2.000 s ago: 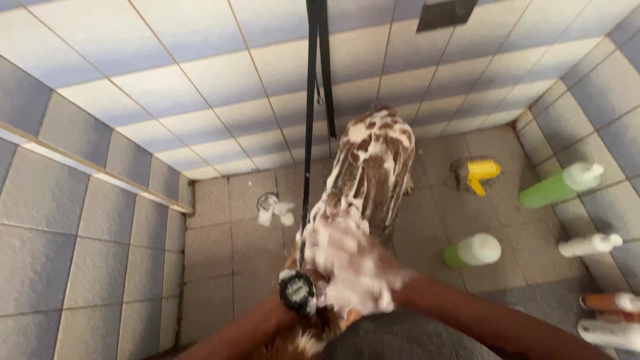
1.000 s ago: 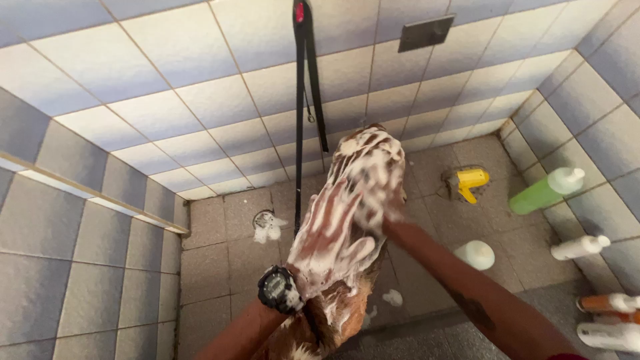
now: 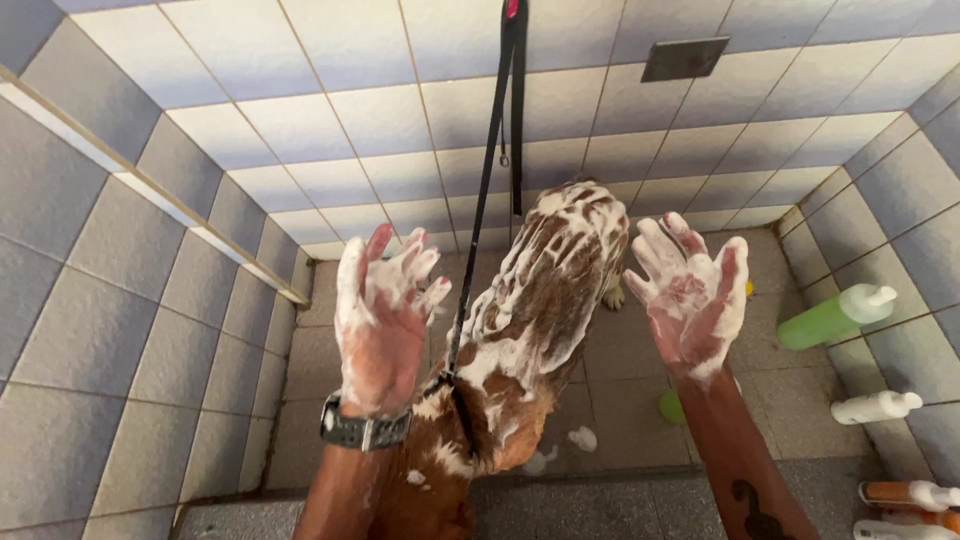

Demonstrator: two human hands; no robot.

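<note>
A brown and white dog (image 3: 551, 300) stands on the tiled floor, its back streaked with white lather. A black leash (image 3: 487, 172) runs from the wall down to the collar at its neck. My left hand (image 3: 386, 322) is raised palm up to the left of the dog, fingers apart, coated in foam, with a watch (image 3: 365, 429) on the wrist. My right hand (image 3: 691, 296) is raised on the dog's other side, also foamy, palm up and fingers spread. Neither hand touches the dog or holds anything.
A green pump bottle (image 3: 821, 321) and a white bottle (image 3: 874, 407) stand by the right wall, with more bottles (image 3: 904, 495) at the lower right. Another green bottle (image 3: 672, 406) is partly behind my right forearm. A stone ledge (image 3: 570, 506) crosses the near edge. Tiled walls enclose the floor.
Both hands were on the dog's lathered back in the earlier frames. They have lifted off and moved apart, one to each side, with palms turned up. The yellow object is now almost hidden behind my right hand.
</note>
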